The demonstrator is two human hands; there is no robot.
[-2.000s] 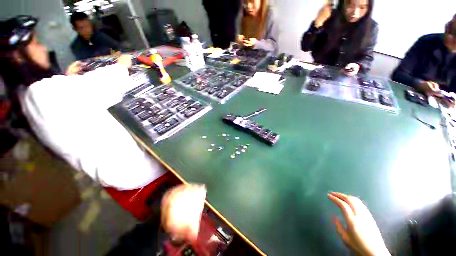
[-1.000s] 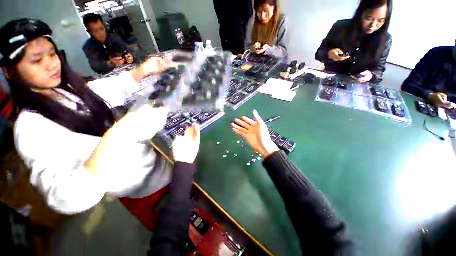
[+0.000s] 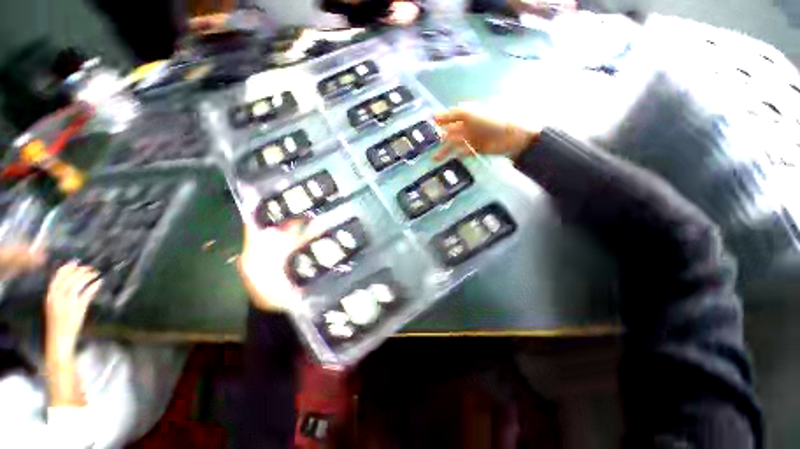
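A large clear blister tray (image 3: 408,244) with two rows of pockets is held tilted above the table in front of me. Black rounded device bodies (image 3: 474,233) with pale middle parts sit in its pockets. My left hand (image 3: 270,263) grips the tray's left edge, with part of the fingers over the tray. My right hand (image 3: 487,134) grips the tray's right edge near the upper half. The picture is blurred, and the tray hides the table under it.
Another filled tray (image 3: 168,200) lies on the green table (image 3: 561,289) at left, beside a neighbour's hand (image 3: 70,298). A yellow-and-red tool (image 3: 54,167) lies far left. Shiny stacked trays (image 3: 719,88) stand at right. A red tray (image 3: 329,395) is below the table edge.
The view has swung right. My hands, empty a second ago, now hold a filled tray. A neighbour in white was lifting a tray then; the neighbour's hands are now at the left.
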